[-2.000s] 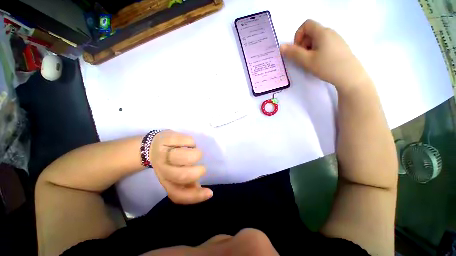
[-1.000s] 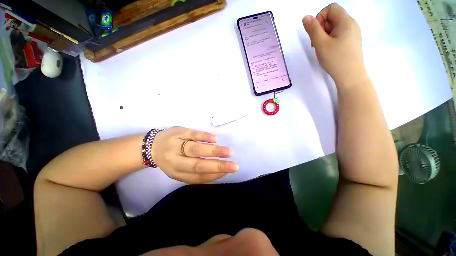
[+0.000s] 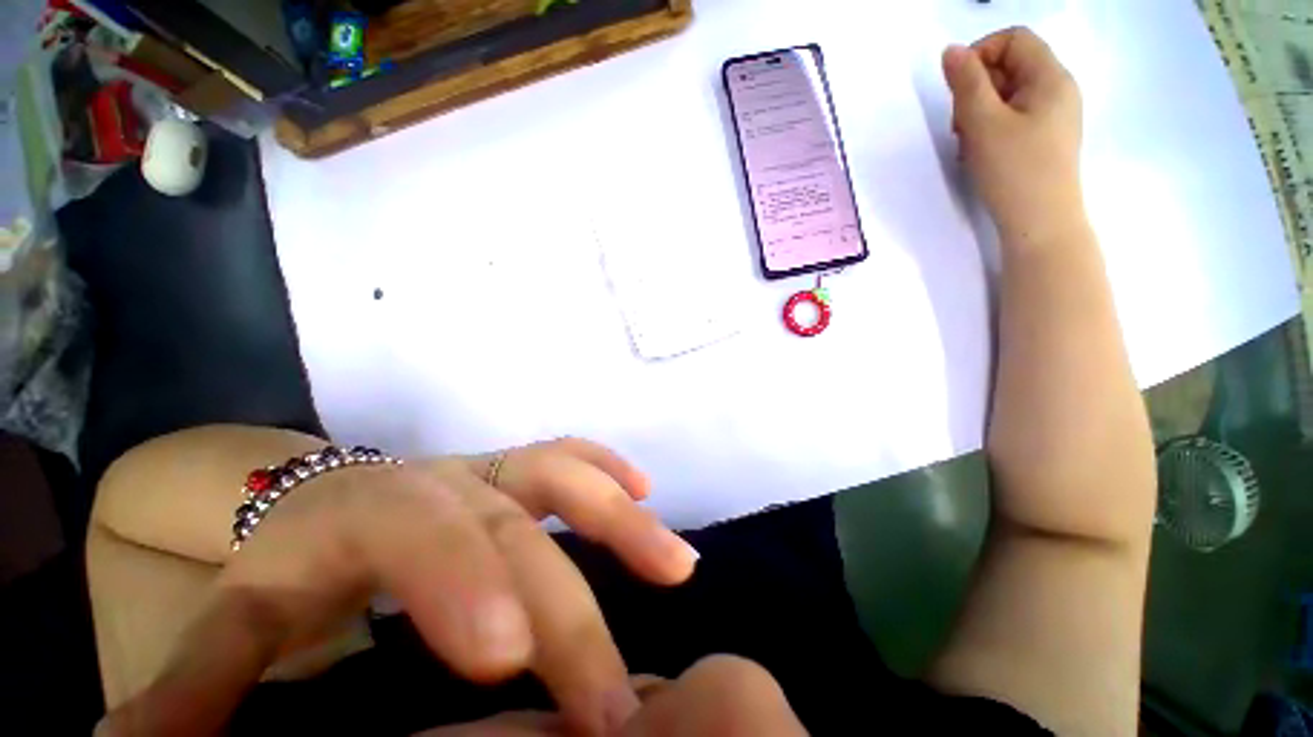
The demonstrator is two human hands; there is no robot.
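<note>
A smartphone [image 3: 799, 161] lies flat on the white tabletop with its screen lit, showing lines of text on a pale pink ground. A red ring charm [image 3: 806, 313] hangs from its lower end. A white sheet or card [image 3: 670, 295], hard to see, lies left of the phone. My left hand [image 3: 461, 562] is raised close to the camera near my body, fingers apart, holding nothing, with a beaded bracelet on the wrist. My right hand [image 3: 1020, 108] rests on the table right of the phone with its fingers curled; nothing shows in it.
A dark shelf with a brown wooden edge [image 3: 490, 72] stands at the back left. A white rounded object [image 3: 174, 156] and a crumpled clear plastic bag [image 3: 51, 331] are at the far left, by a black surface [image 3: 187, 288]. A small fan [image 3: 1207, 493] is at the lower right.
My left hand has risen from over the table toward the camera and my body, its fingers spreading. My right hand has moved away from the phone, fingers curled. The view has shifted slightly.
</note>
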